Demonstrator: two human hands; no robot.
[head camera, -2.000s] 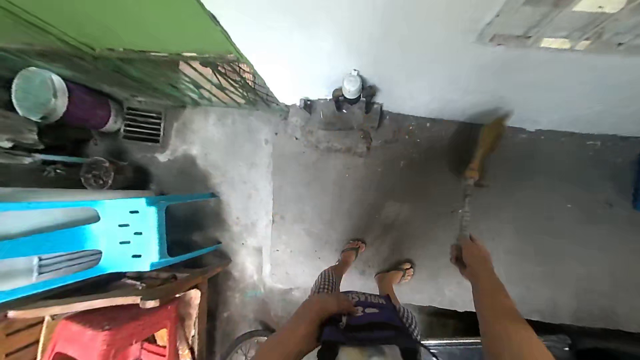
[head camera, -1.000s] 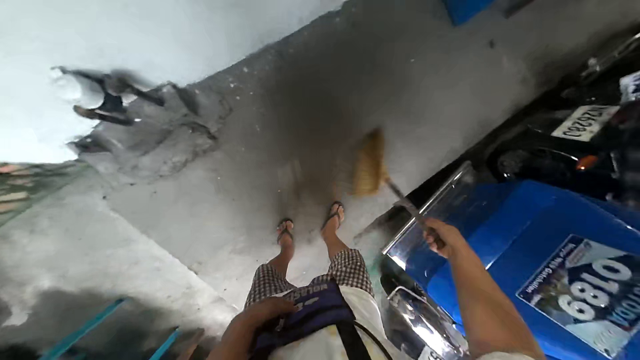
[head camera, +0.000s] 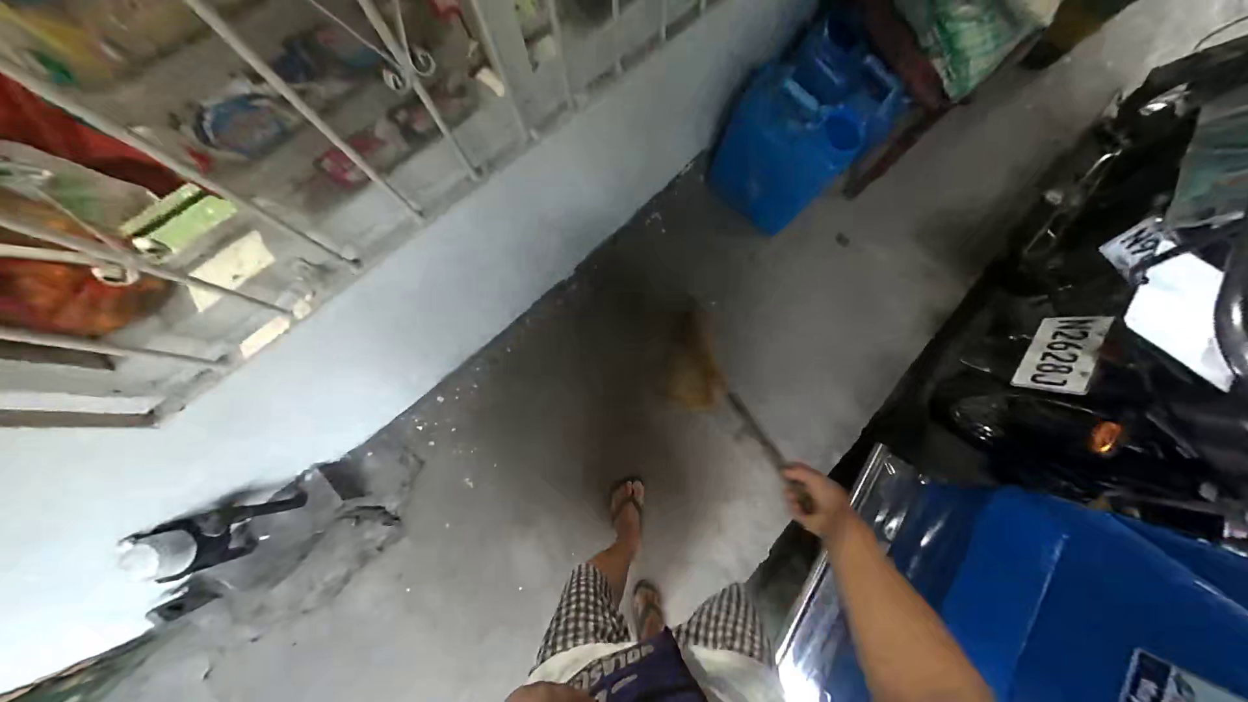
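My right hand (head camera: 817, 499) is closed around the handle of a soft broom (head camera: 697, 375), whose tan bristle head is blurred over the grey concrete floor (head camera: 546, 429) ahead of my feet. Small pale specks lie on the floor near the wall, left of the broom. My left hand (head camera: 551, 692) shows only in part at the bottom edge, against a dark purple cloth or bag (head camera: 639, 673) at my waist; its fingers are mostly out of frame.
Blue plastic jerrycans (head camera: 780, 146) stand by the white wall (head camera: 458, 283), below a metal window grille (head camera: 312, 127). A pipe fitting (head camera: 161, 556) juts out at lower left. Along the right are a black motorcycle (head camera: 994, 390) and a blue metal body (head camera: 985, 575) with a shiny edge.
The view has turned and moved along the wall, away from the blue chair and the pipe fitting. The broom, still in my right hand, has swung to other parts of the floor.
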